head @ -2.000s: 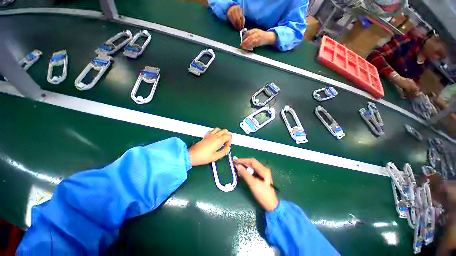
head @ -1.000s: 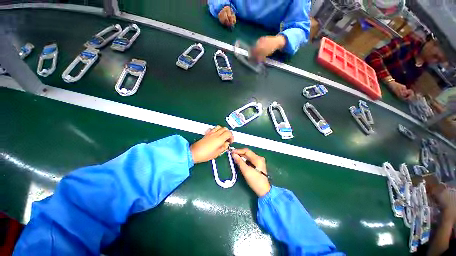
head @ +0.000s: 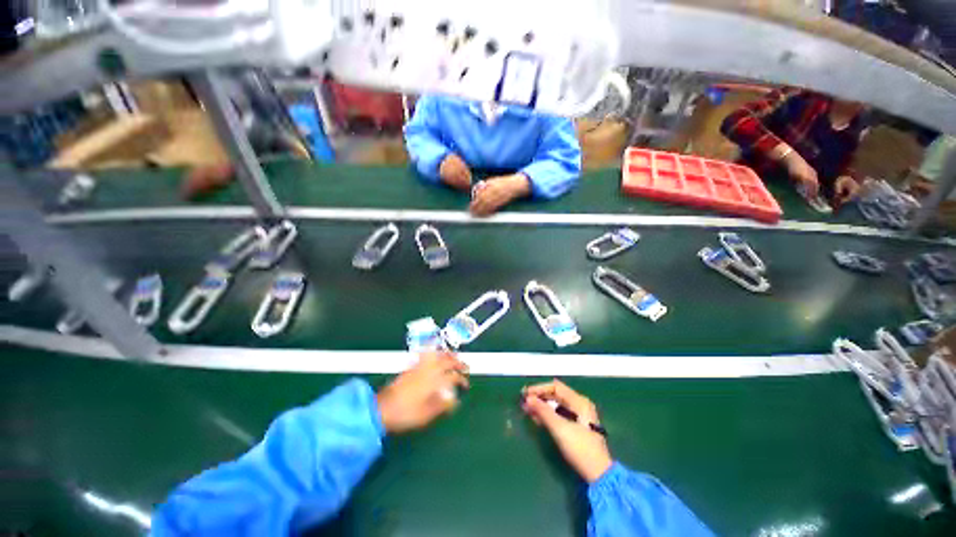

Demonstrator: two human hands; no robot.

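Note:
My left hand (head: 421,394) is at the pale rail, its fingers curled and slightly blurred. A coiled cable with a blue-and-white label (head: 424,336) lies just beyond its fingertips, mostly over the belt edge; whether the fingers touch it I cannot tell. My right hand (head: 567,422) is shut on a thin dark pen-like tool (head: 579,416), above the green surface right of my left hand. Another white coiled cable (head: 478,318) lies on the belt beside the labelled one, and one more (head: 550,314) lies farther right.
Several white cable loops are scattered on the green belt (head: 367,304). A cable pile (head: 899,390) is at the right edge. A red compartment tray (head: 700,184) is on the far side. A worker in blue (head: 493,147) and one in red plaid (head: 788,136) face me. A grey frame crosses above.
The view has tilted up. The loop between my hands has left the near surface, and my left hand is at the rail beside a labelled loop. My right hand has moved away from my left.

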